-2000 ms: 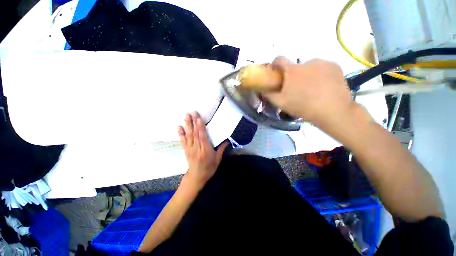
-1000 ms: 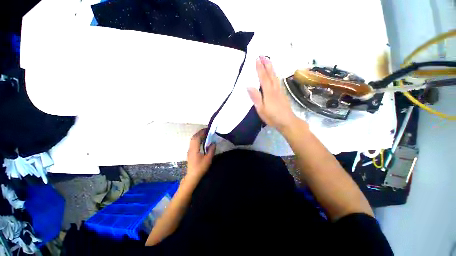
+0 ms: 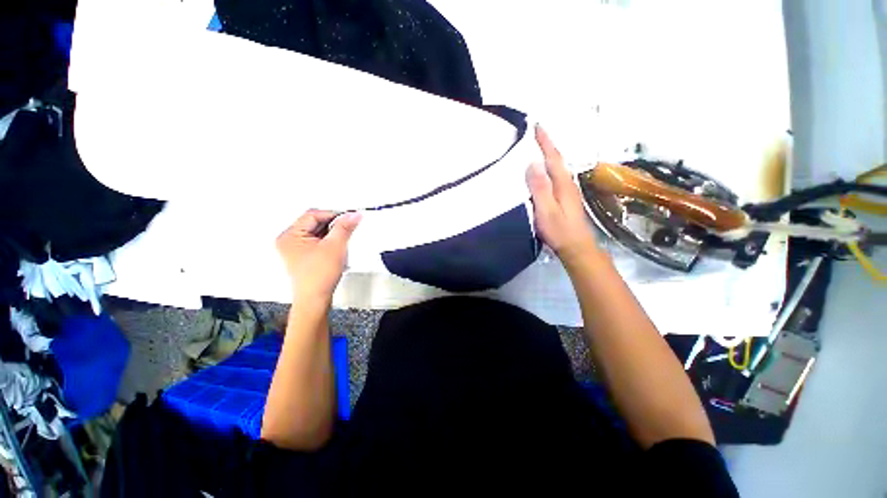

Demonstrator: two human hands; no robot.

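Note:
The white curved band (image 3: 438,216) lies around the right end of the white padded board (image 3: 282,122), with a thin dark edge line along it. Plain black cloth (image 3: 472,251) hangs from its near side. My left hand (image 3: 316,258) pinches the band's left end between thumb and fingers. My right hand (image 3: 561,209) rests against the band's right end, fingers pointing away; whether it grips is hard to tell. Speckled black cloth (image 3: 360,44) lies behind the board. The steam iron (image 3: 666,209) stands untouched to the right of my right hand.
Hose and cables (image 3: 817,209) run right from the iron. Black garments with white ends (image 3: 68,277) heap at the left. A blue crate (image 3: 229,384) stands below the table's front edge. A grey box (image 3: 783,374) is at the lower right.
The iron was in my right hand, then was set down at the right. My left hand has moved left and up with the band's end, and the band now curves along the board's near side.

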